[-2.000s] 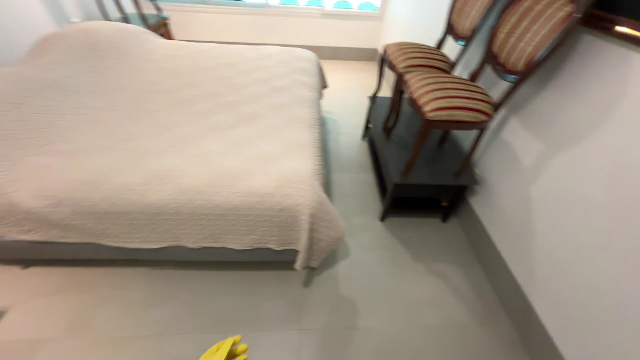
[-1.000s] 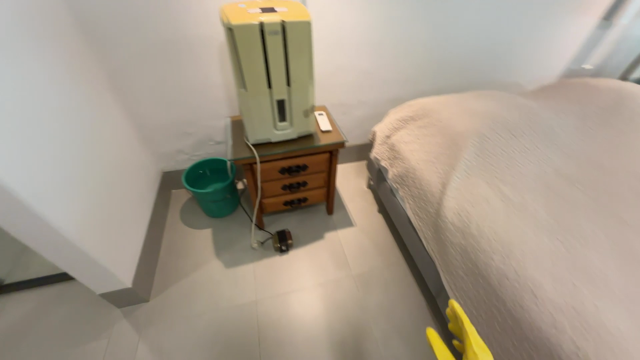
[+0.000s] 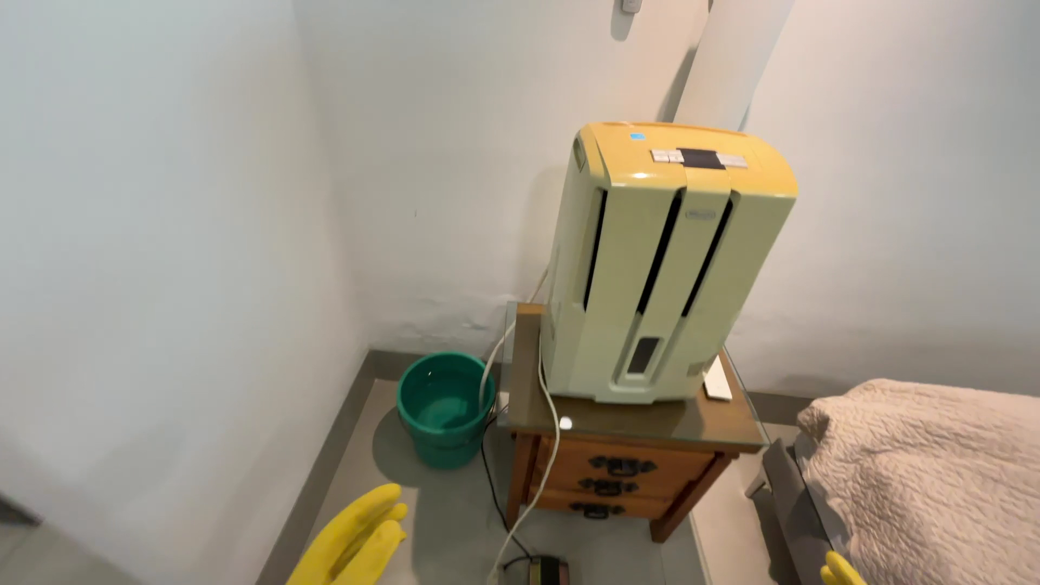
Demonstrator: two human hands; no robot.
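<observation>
My left hand, in a yellow rubber glove, is at the bottom left with its fingers apart and nothing held. It is nearest to a green plastic bucket, which stands on the floor in the corner with a pale hose reaching into it. Only the yellow glove fingertips of my right hand show at the bottom right, beside the bed, so its grip is hidden. A portable dehumidifier, pale with a yellow top, stands on a wooden nightstand with a glass top. To its right lies a white remote control.
A bed with a quilted beige cover stands at the right. A white cord hangs down the nightstand's front to a small dark box on the floor. Walls meet behind the bucket.
The view has swung from the bed and stacked chairs to the nightstand, which is now closer. My left hand has come into view at the bottom left.
</observation>
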